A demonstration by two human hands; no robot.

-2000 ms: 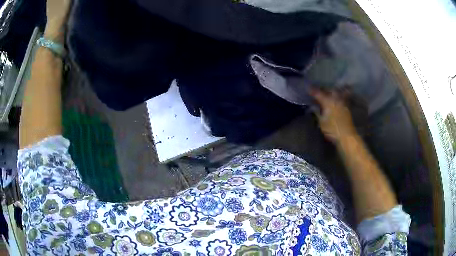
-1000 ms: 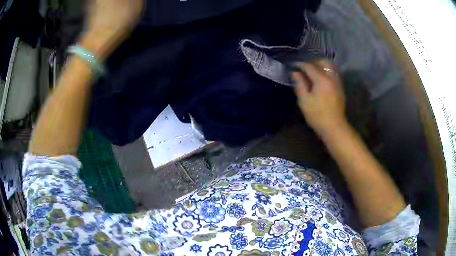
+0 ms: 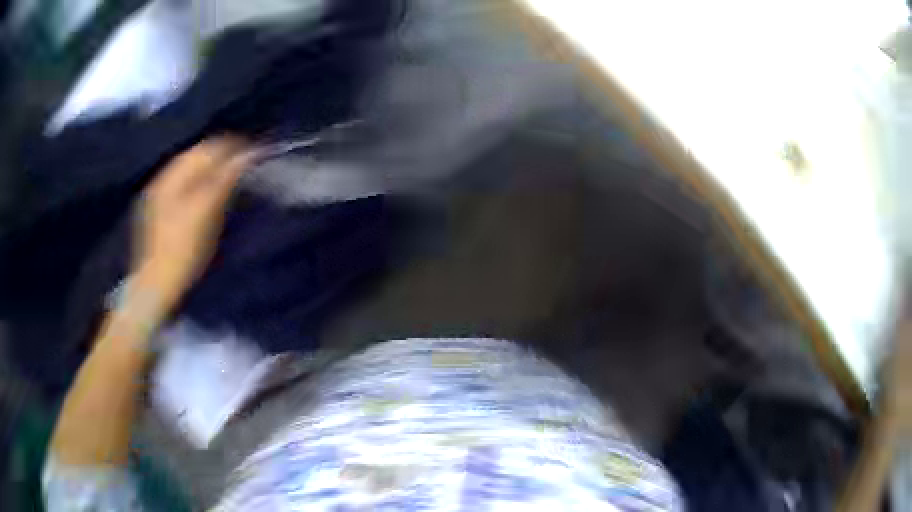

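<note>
A dark navy garment [image 3: 300, 270] hangs at the left and centre, with a grey-white lining edge [image 3: 330, 180] showing across it. My left hand [image 3: 190, 205] is at the left, its fingers closed on the garment beside the end of that lining edge. My right hand [image 3: 901, 365] is at the far right rim over the white table, cut off by the picture's edge and blurred, so its fingers do not show. The whole view is smeared by motion.
A white sewing table [image 3: 760, 130] with a wood-coloured edge [image 3: 690, 175] curves down the right side. A white sheet or board [image 3: 210, 380] lies low at the left. Green material [image 3: 155, 485] shows at the bottom left. Grey cloth [image 3: 470, 90] lies along the table edge.
The view has swung right. My left hand has come down onto the garment by the lining edge. My right hand has left the lining and moved to the far right.
</note>
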